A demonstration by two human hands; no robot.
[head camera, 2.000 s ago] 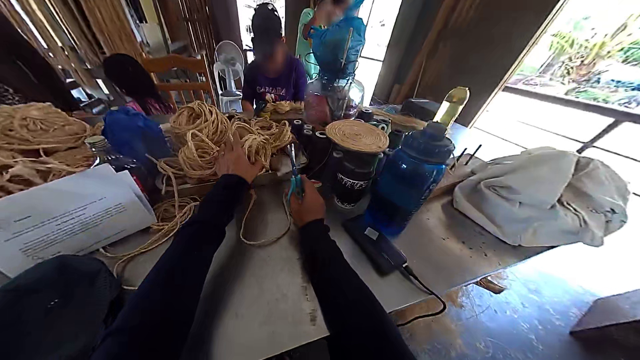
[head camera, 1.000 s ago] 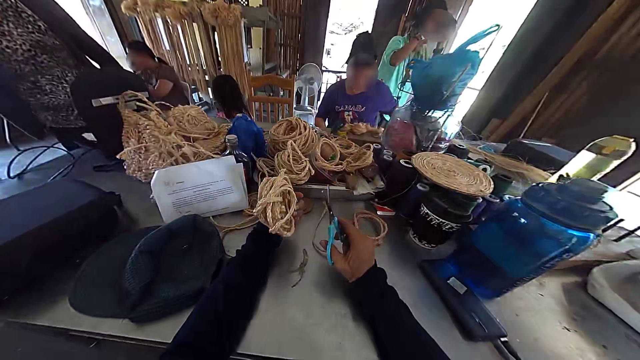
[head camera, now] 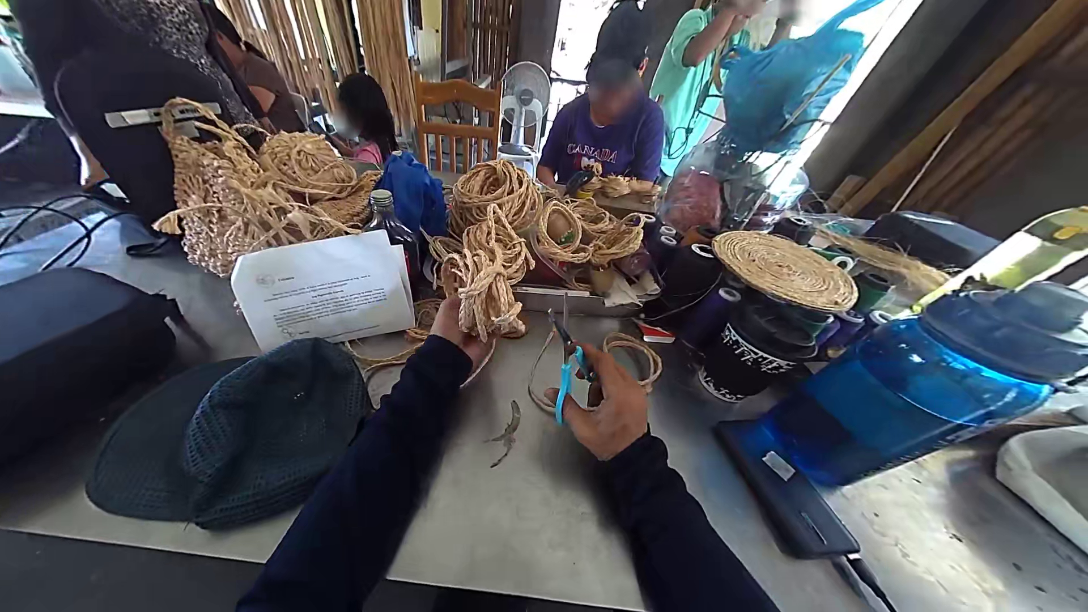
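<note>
My left hand (head camera: 459, 330) is closed around a bundle of braided natural-fibre cord (head camera: 486, 280), raised just over the metal table. My right hand (head camera: 610, 401) has its fingers in the blue handles of a pair of scissors (head camera: 568, 374), blades pointing away from me and a little apart. A loop of thinner cord (head camera: 637, 350) lies on the table beyond the right hand. Between my forearms is a small frayed scrap (head camera: 508, 435). More coiled rope (head camera: 495, 197) is heaped behind the bundle, by a shallow metal tray (head camera: 544, 299).
A dark cap (head camera: 276, 425) and a printed sheet (head camera: 323, 287) stand left, near a glass bottle (head camera: 391, 228). At right are a black tub (head camera: 748, 357) under a coiled fibre mat (head camera: 785, 269), thread spools, a blue water bottle (head camera: 914, 382) and a power bank (head camera: 790, 493). A person (head camera: 603, 127) sits opposite.
The view has swung left since two seconds ago. My left hand, earlier on the rope heap, now holds a cord bundle lifted off it. The scissors have stayed in my right hand.
</note>
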